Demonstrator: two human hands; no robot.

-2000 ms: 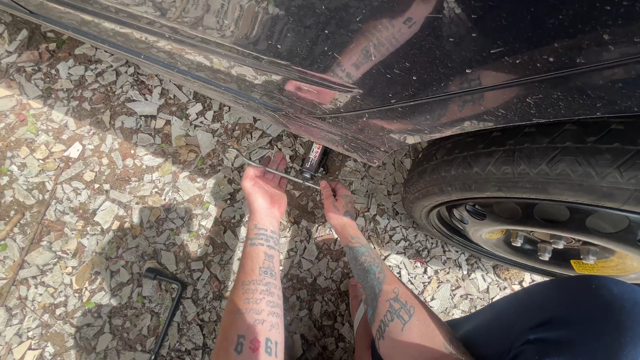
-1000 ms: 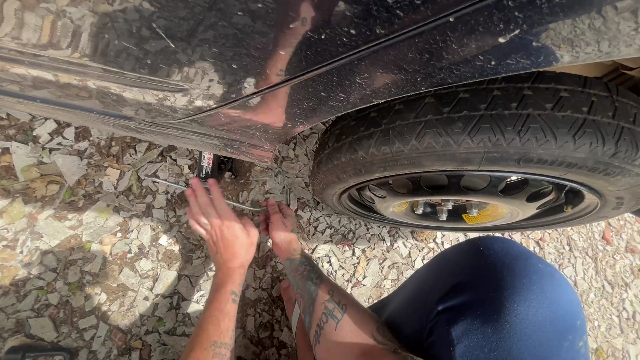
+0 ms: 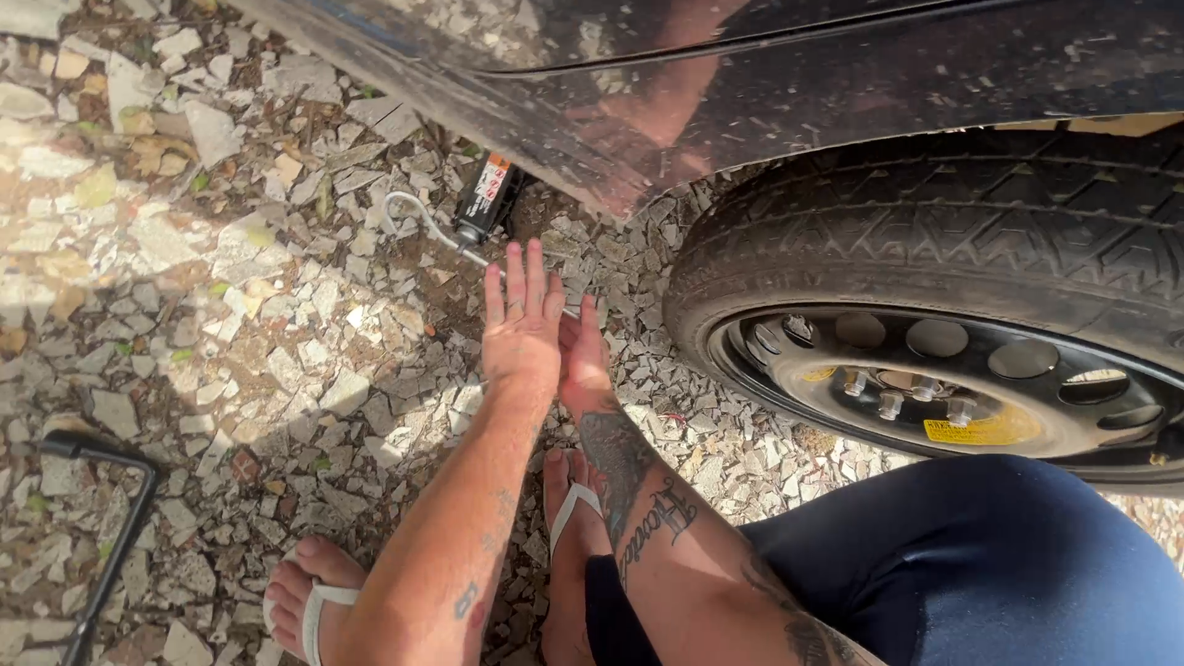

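A black car jack [image 3: 487, 196] with warning stickers stands on the stones beneath the car's sill. A thin metal crank rod [image 3: 421, 214], its far end bent like a hook, runs from beside the jack toward my hands. My left hand [image 3: 524, 319] lies over the rod, fingers extended and spread, not closed on it. Partly behind it, my right hand [image 3: 585, 347] is at the rod's near end; its fingers are mostly hidden, so its grip cannot be made out.
The dark car body [image 3: 832, 83] hangs over the jack. To the right is a wheel with a black steel rim [image 3: 934, 342] and several bolts. An L-shaped wheel wrench [image 3: 125, 536] lies on broken stone at lower left. My sandalled feet [image 3: 319, 592] are below my arms.
My left hand was palm up beside the rod two seconds ago; now its fingers stretch out over it. The rod's hooked end shows more plainly beside the jack. The view has shifted.
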